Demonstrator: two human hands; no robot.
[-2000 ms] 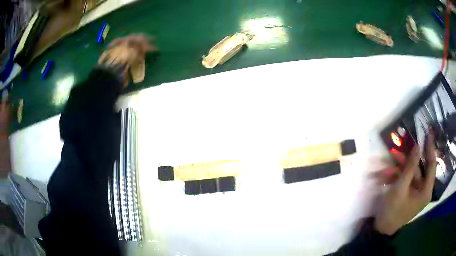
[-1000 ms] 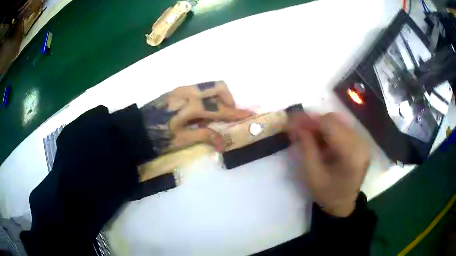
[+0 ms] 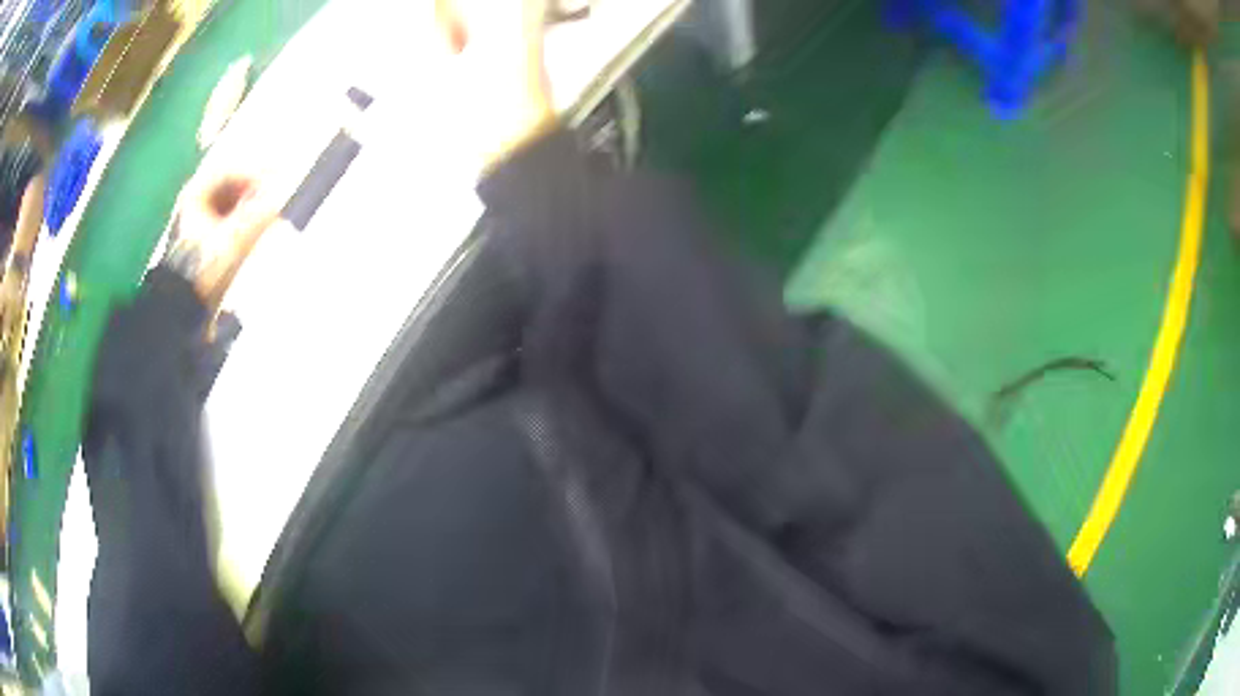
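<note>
The white bench (image 3: 388, 231) runs diagonally at the upper left, strongly overexposed. My left hand (image 3: 225, 224) is blurred over the bench, beside the black pad of the locating jig (image 3: 326, 180). A small black block shows above that pad. The jig's tan strip is washed out. My right hand (image 3: 501, 68) is at the top edge, partly cut off and nearly white from glare. I cannot tell whether either hand holds anything. A pale elongated product body (image 3: 225, 102) lies on the green belt.
The green conveyor belt (image 3: 102, 258) runs beyond the bench, with blue items at the far left. My dark sleeves and clothing fill the lower middle. At right are a green floor with a yellow line (image 3: 1149, 394), a blue object (image 3: 1006, 55) and a thin dark strand (image 3: 1054, 370).
The view has swung down and right, onto my clothing and the floor. The tan piece with the silvery spot and the black machine are no longer visible. My hands appear farther apart.
</note>
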